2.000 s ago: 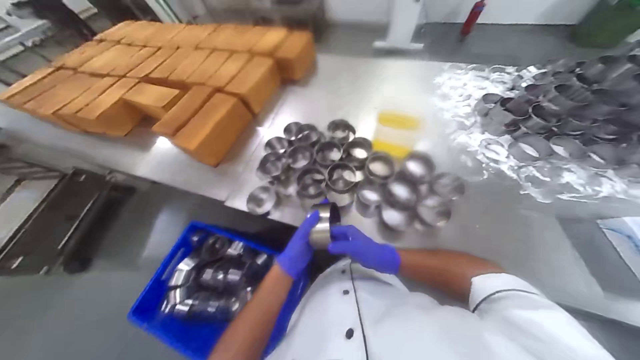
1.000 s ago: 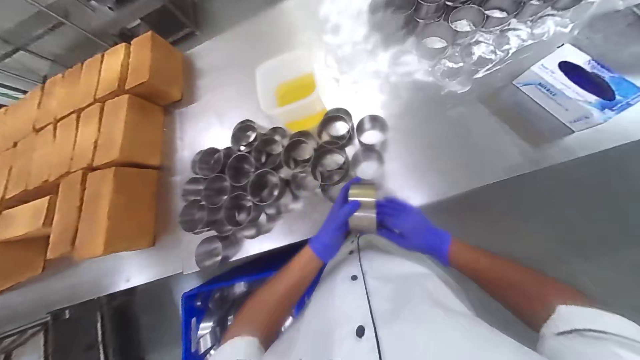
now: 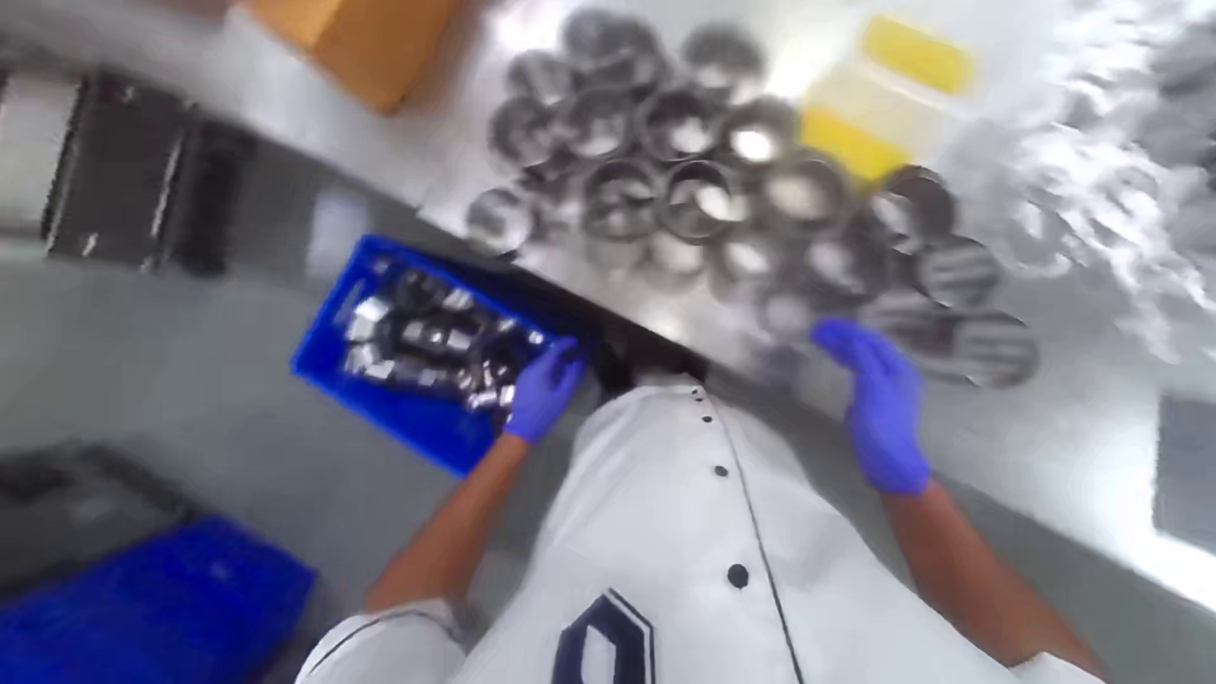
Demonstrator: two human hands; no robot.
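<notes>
My left hand (image 3: 543, 388), in a purple glove, is at the right side of a blue plastic crate (image 3: 332, 380) that holds many metal rings (image 3: 432, 337). Blur hides whether its fingers grip a ring. My right hand (image 3: 883, 408), also gloved, is over the edge of the steel table (image 3: 1073, 437), its fingers stretched towards the nearest rings and nothing visible in it. Several open steel rings (image 3: 698, 199) stand close together on the table ahead, with others (image 3: 993, 347) lying just beyond my right hand.
Behind the rings is a translucent plastic tub with yellow contents (image 3: 855, 142). An orange-brown block (image 3: 366, 47) stands at the upper left. Shiny crumpled wrap (image 3: 1073, 209) with dark rings lies at the right. A second blue crate (image 3: 161, 608) is at the lower left.
My hands were together around one metal ring; now they are apart. The left has moved down to the blue crate, the right is by the rings on the table. The view has swung left.
</notes>
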